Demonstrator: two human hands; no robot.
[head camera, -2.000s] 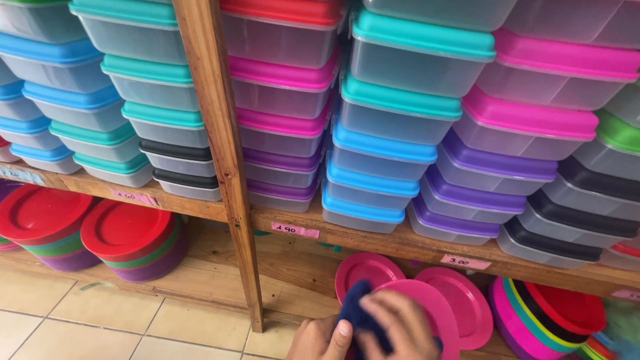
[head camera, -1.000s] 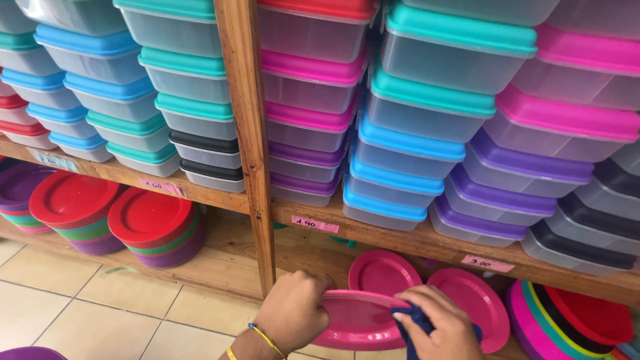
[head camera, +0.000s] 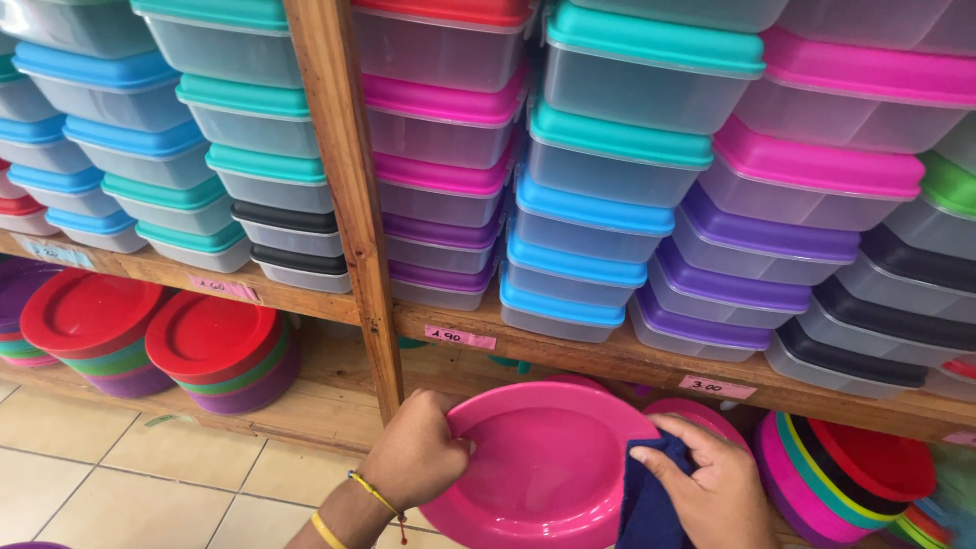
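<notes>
A pink plastic plate is held tilted toward me at the lower middle. My left hand, with yellow bands at the wrist, grips its left rim. At the right rim, my right hand pinches a dark blue cloth against the plate. More pink plates lie on the lower shelf behind, one partly hidden by my right hand and another mostly hidden by the held plate.
Lidded plastic containers stand stacked on the wooden shelf, split by a wooden post. Below are stacks of coloured plates, red on top, at left and right. Tiled floor shows at lower left.
Two seconds ago both hands were together at the cloth. They have since spread to opposite rims of the plate, which has been raised and tilted to show its face.
</notes>
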